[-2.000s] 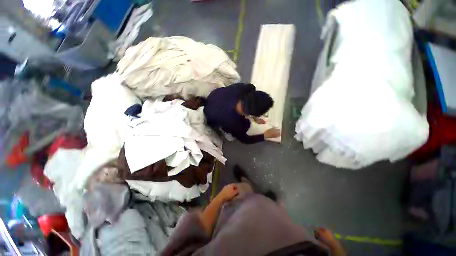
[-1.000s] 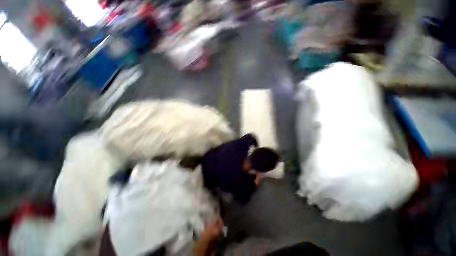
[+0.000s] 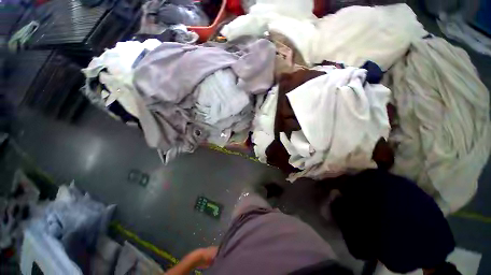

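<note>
My left hand (image 3: 202,258) is at the bottom edge beside my grey-brown clothing, small and blurred; no cloth shows in it, and its fingers are unclear. My right hand is out of the picture. In front lies a heap of mixed cloth pieces, with white pieces (image 3: 336,113) over brown cloth (image 3: 282,115). The cream fabric heap (image 3: 447,118) is crumpled at the right. A small part of the folded fabric (image 3: 464,262) shows at the bottom right, mostly hidden by a person.
A person in dark clothing (image 3: 393,215) bends low at the bottom right. A grey cloth pile (image 3: 180,72) lies left of the mixed pieces. An orange tub (image 3: 207,29) stands behind. Pale cloth (image 3: 70,215) lies at lower left. Yellow lines mark the grey floor (image 3: 97,156).
The view has swung left and down, so the heaps now lie further right and the bright white load is out of view. My right hand, low at the right two seconds ago, is gone.
</note>
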